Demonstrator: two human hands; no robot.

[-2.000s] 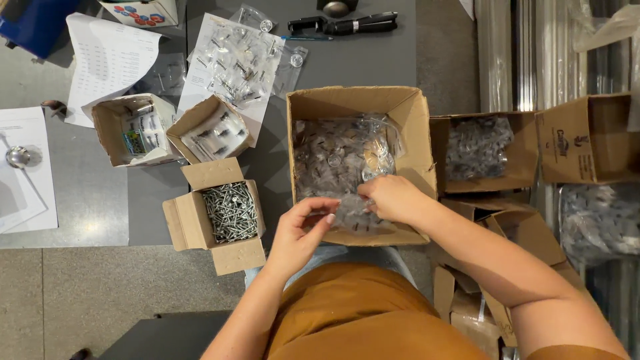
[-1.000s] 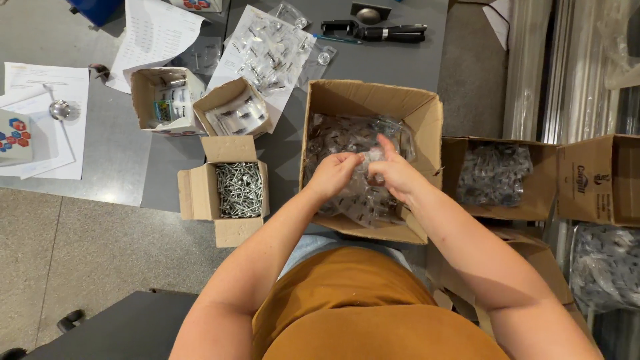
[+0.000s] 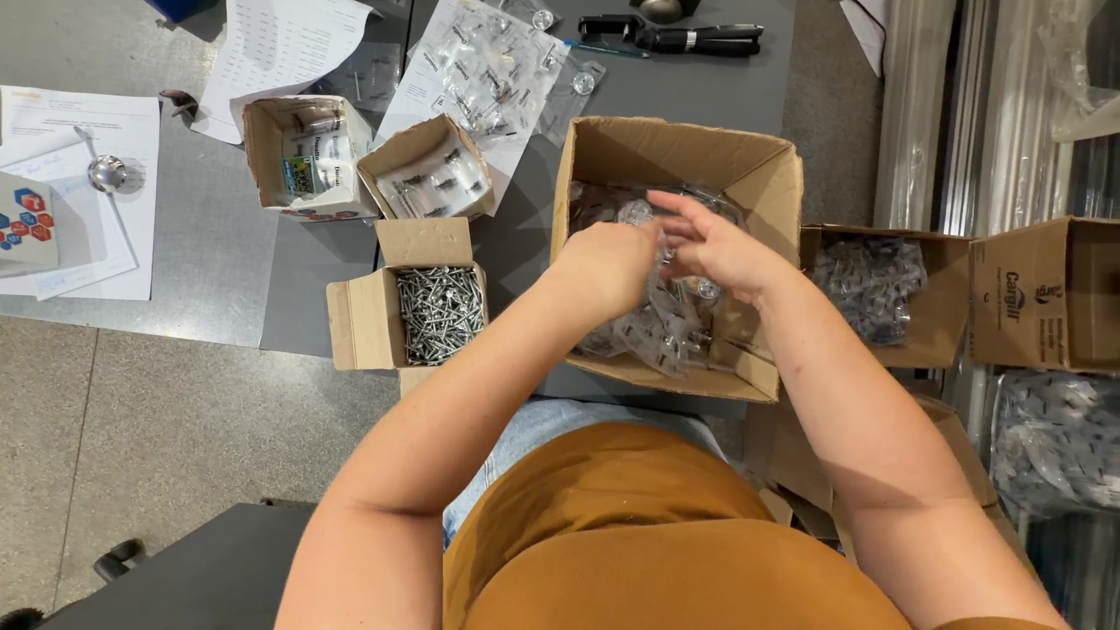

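Observation:
Both hands are over a large cardboard box (image 3: pixel 682 140) full of small clear plastic bags (image 3: pixel 656 328) with little metal parts in them. My left hand (image 3: pixel 612 267) has its fingers closed at the edge of a clear plastic bag; its fingertips are partly hidden. Just right of it, my right hand (image 3: pixel 713 249) has its fingers spread, close against the same plastic; whether it grips any of it cannot be made out. Left of the large box, a small open carton (image 3: pixel 424 242) holds many metal screws (image 3: pixel 440 315).
Behind the screws stand two small cartons, one white (image 3: pixel 354 131) and one brown (image 3: pixel 477 188), with bagged parts. Papers (image 3: pixel 284 52) and more bags lie beyond. A black tool (image 3: pixel 700 40) lies at the table's back. Further cardboard boxes (image 3: pixel 949 289) stand at right.
My right hand's fingers have spread, while both hands remain over the large box. My left hand, open two seconds ago, has closed on plastic. The view has shifted.

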